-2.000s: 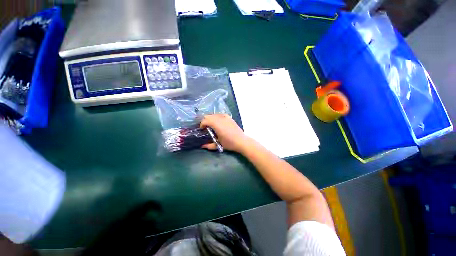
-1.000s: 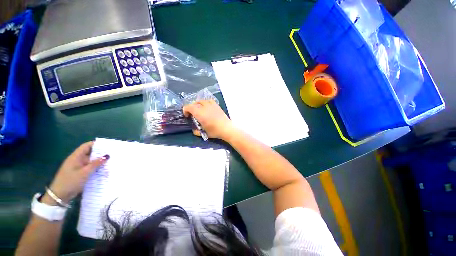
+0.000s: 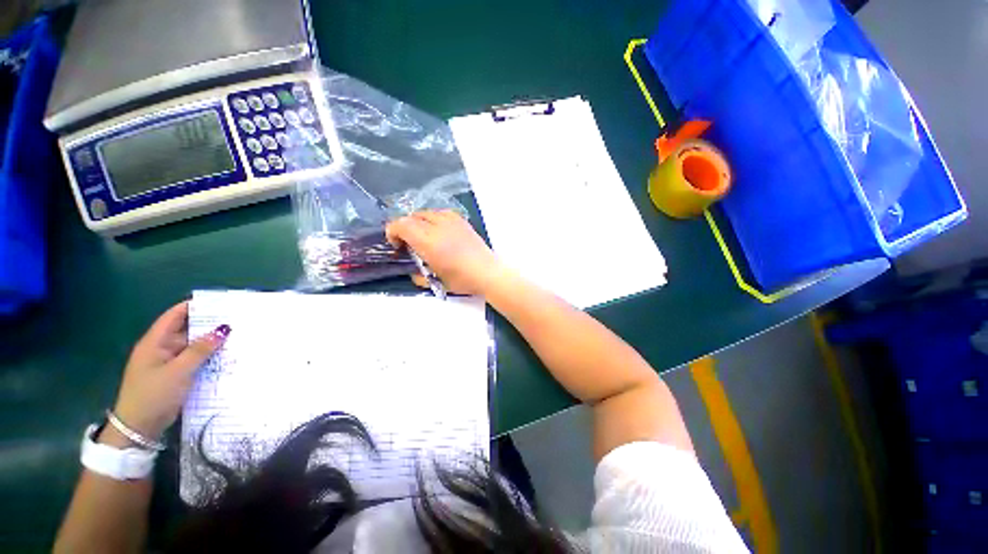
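My left hand (image 3: 163, 363) holds the left edge of a white printed record sheet (image 3: 358, 346) at the front of the bench, thumb on top. Hair hides the sheet's lower part. My right hand (image 3: 444, 251) is closed around a thin pen (image 3: 429, 276) and rests on the right end of a clear bag (image 3: 379, 141). Dark leads with silvery-white ends and some red (image 3: 352, 258) lie in the bag. The bag's empty part spreads up beside the scale. Whether my right fingers also grip the leads is hard to tell.
A counting scale (image 3: 195, 141) stands at upper left, a blue tray (image 3: 24, 216) at the far left. A clipboard with white paper (image 3: 563, 195) lies right of the bag. A yellow-brown tape roll (image 3: 689, 180) sits against a blue bin (image 3: 758, 162) holding clear bags. The bench edge curves at lower right.
The record sheet and my left hand have come into view at the front. The scale display now shows digits. My right hand stays at the bag with the pen. The whole view has shifted.
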